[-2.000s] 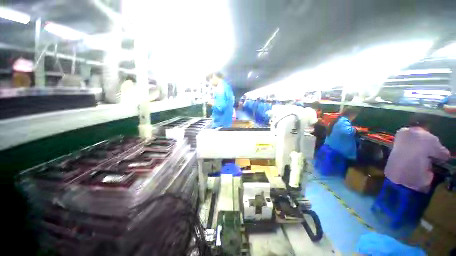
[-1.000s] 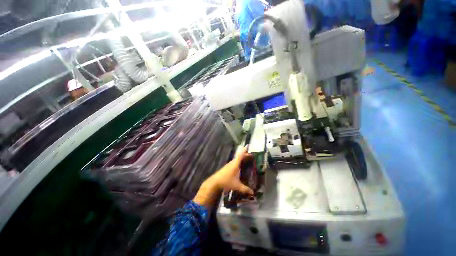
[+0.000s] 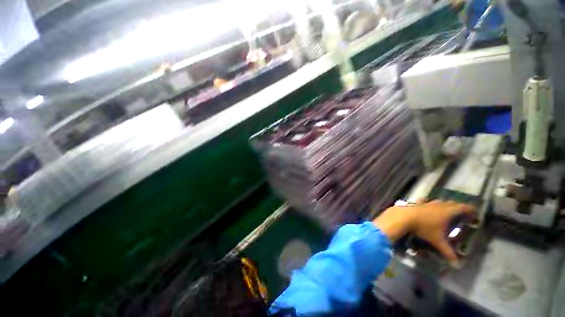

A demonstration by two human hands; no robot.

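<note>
My left hand (image 3: 430, 226), bare with a blue sleeve, reaches to the left fixture at the front of the white machine. Its thumb and fingers straddle a small dark workpiece (image 3: 455, 233) with a bright spot, gripping it at its sides. The hand hides most of the fixture, and the picture is blurred. My right hand is not in view.
A tall stack of blister trays (image 3: 365, 161) with dark-red parts stands left of the machine. The driver head (image 3: 538, 117) hangs over a white box (image 3: 526, 201) to the right. A grey round disc (image 3: 294, 257) and a yellow-orange thing (image 3: 253, 278) lie lower down.
The view has swung left, so the machine and tray stack now show further right. My left hand remains at the left fixture, around the workpiece.
</note>
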